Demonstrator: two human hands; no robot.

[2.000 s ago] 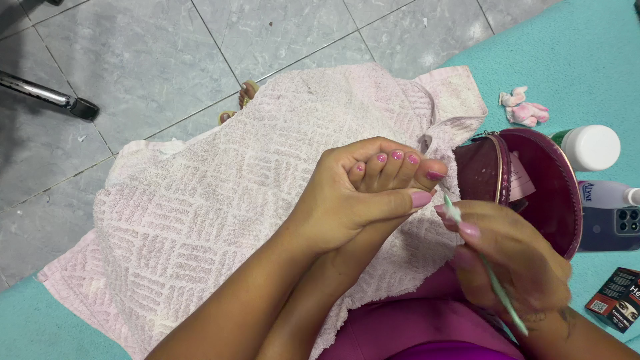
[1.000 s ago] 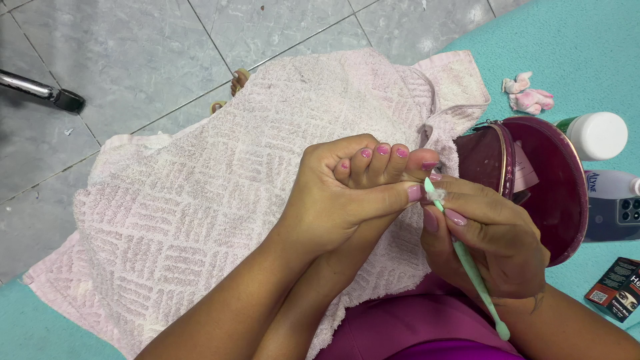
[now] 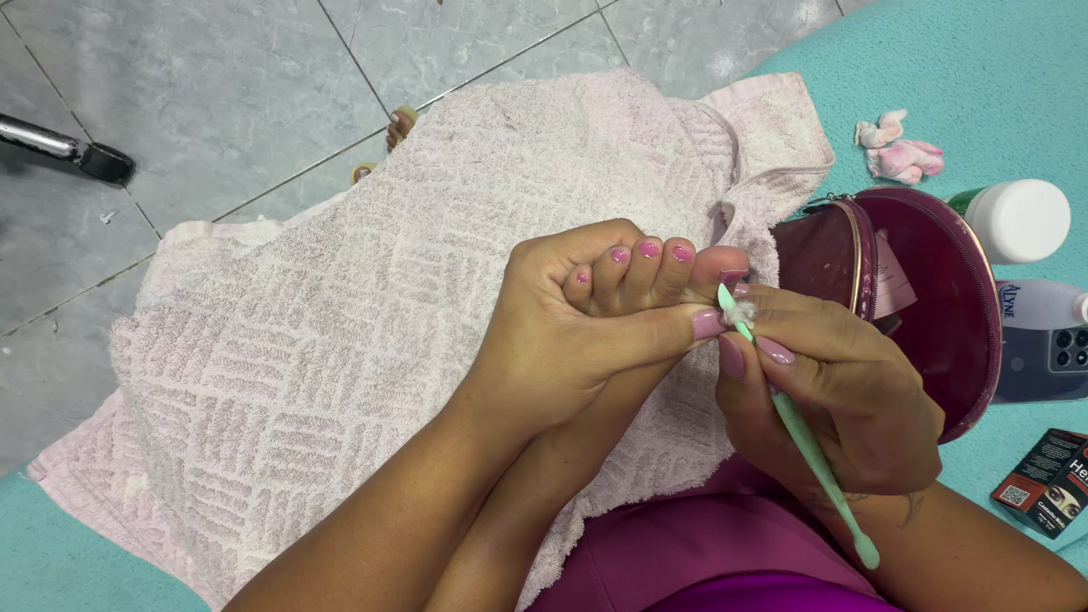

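Note:
My left hand is wrapped around a bare foot, its thumb lying across below the toes. The toenails carry pink polish, and the big toenail looks darker. Between thumb and fingers, my right hand grips a pale green plastic manicure stick. A tuft of cotton sits around the stick near its pointed tip, which is close beside the big toe. The stick's rounded end points down to the lower right. A pale pink terry towel lies under the foot.
An open burgundy zip case stands right of the towel. Beyond it are a white-lidded jar, a plastic bottle, a phone and a small printed box. Pink-stained cotton pieces lie on the turquoise cover. A black-tipped metal leg is at left.
Two seconds ago my right hand was blurred and the stick's tip was lower, away from the big toe. The tip is now beside it. My left hand keeps its hold on the foot.

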